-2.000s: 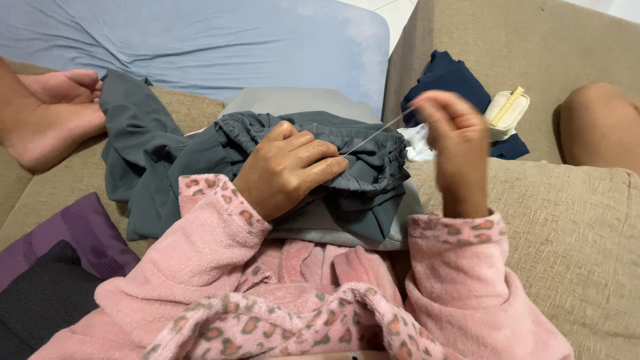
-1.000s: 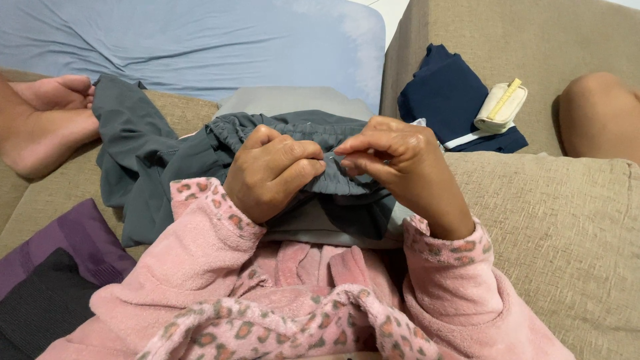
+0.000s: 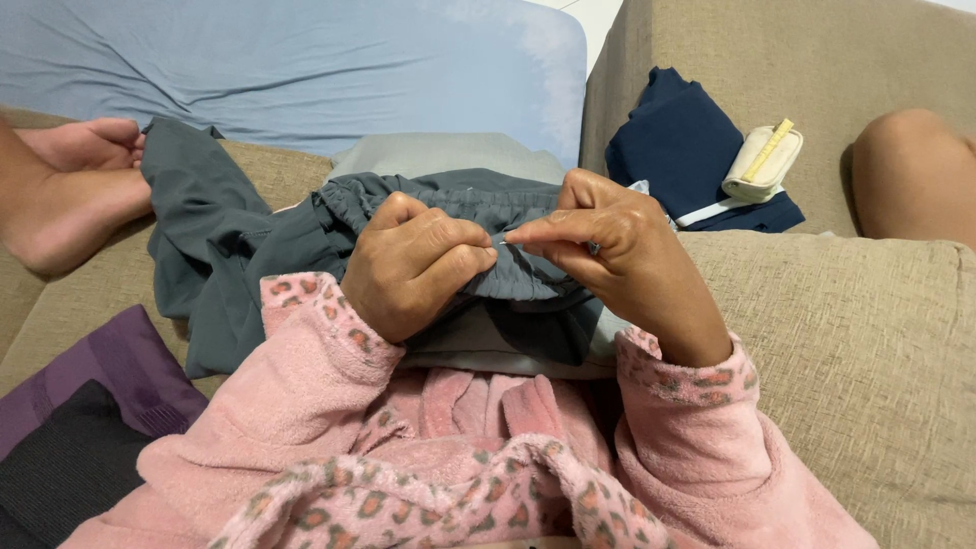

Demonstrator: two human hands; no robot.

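Note:
A dark grey-green garment [image 3: 229,252] with a gathered waistband [image 3: 526,284] lies across my lap, over a light grey cushion [image 3: 457,152]. My left hand [image 3: 419,263] pinches the waistband's fabric between thumb and fingers. Just to its right, my right hand [image 3: 610,244] holds a thin sewing needle [image 3: 505,242] between thumb and index finger, its tip close to the fabric and the left fingertips. Any thread is too fine to make out now. A small shiny object, perhaps a ring, shows among the right hand's fingers.
On the sofa [image 3: 839,328] at the right, folded navy cloth [image 3: 675,145] lies under a cream pouch [image 3: 751,179] with a yellow measuring tape [image 3: 768,149]. A person's knee [image 3: 915,171] and a foot [image 3: 84,206] flank the area. Purple cloth [image 3: 114,374] and black cloth [image 3: 69,457] lie lower left.
Two seconds ago my right hand was raised to the right with a taut thread running to the garment. It has come back beside my left hand at the waistband, which stays held.

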